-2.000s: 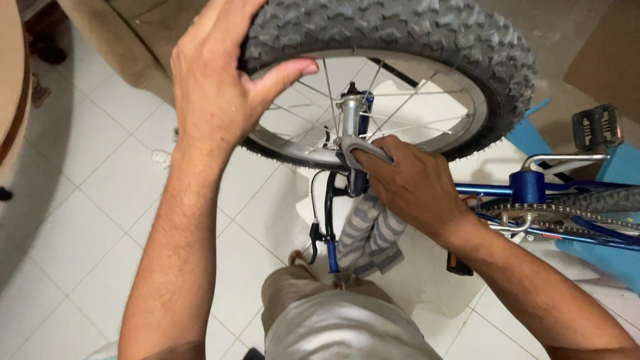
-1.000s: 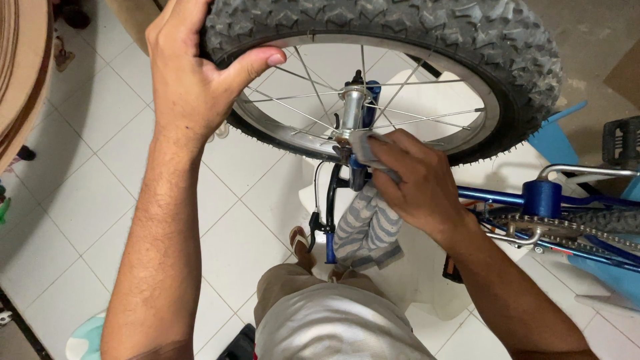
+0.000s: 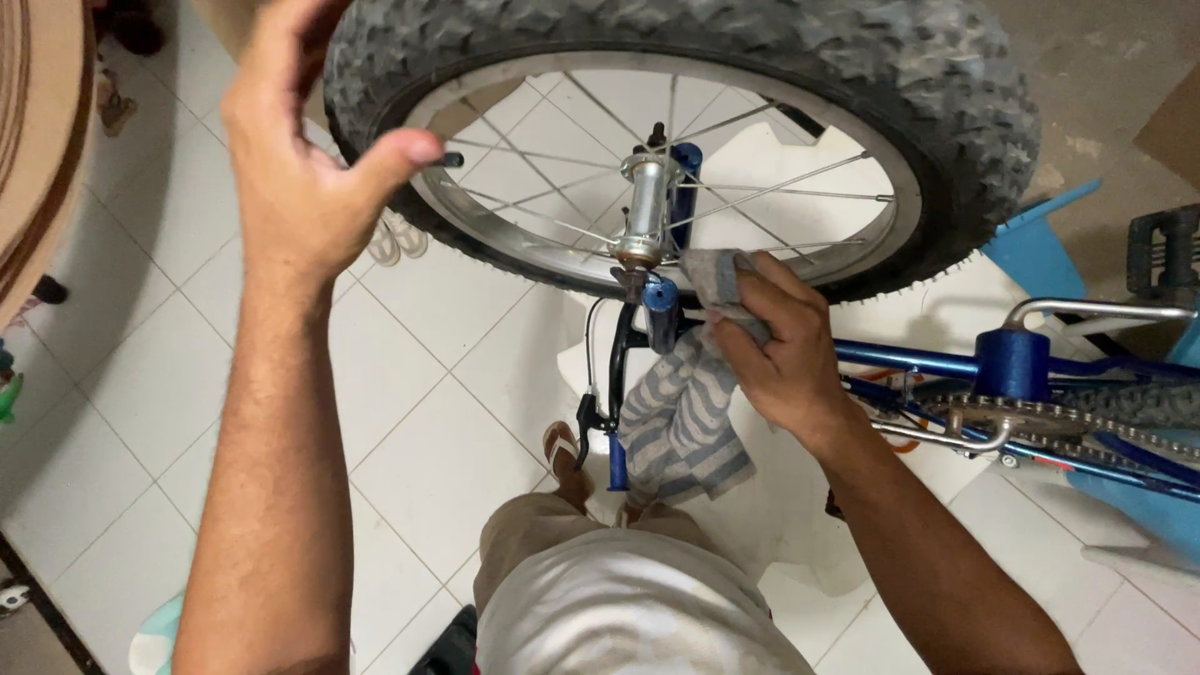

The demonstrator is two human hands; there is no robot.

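Observation:
A bicycle wheel with a knobby black tire (image 3: 694,28) and steel rim tilts across the top. Its metal hub (image 3: 647,202) sits between the blue fork ends (image 3: 660,305). My left hand (image 3: 305,159) is at the tire's left side, thumb and fingers apart, the thumb near the valve stem (image 3: 453,159); whether the fingers touch the tire cannot be told. My right hand (image 3: 783,347) grips a grey striped cloth (image 3: 689,412) just right of the fork end, below the rim. The cloth's lower part hangs beside the blue handlebar grip (image 3: 616,459) and black brake lever (image 3: 589,417).
The blue frame (image 3: 900,356), chainring (image 3: 994,412) and a pedal (image 3: 1162,248) extend to the right. Blue plastic (image 3: 1041,234) lies behind the frame. A round brown edge (image 3: 42,141) stands at upper left. Sandals (image 3: 398,236) rest on the white tiled floor (image 3: 412,375).
The valve stem now shows by my left thumb, where earlier frames do not show it. My right hand has shifted slightly off the fork end, still with the cloth.

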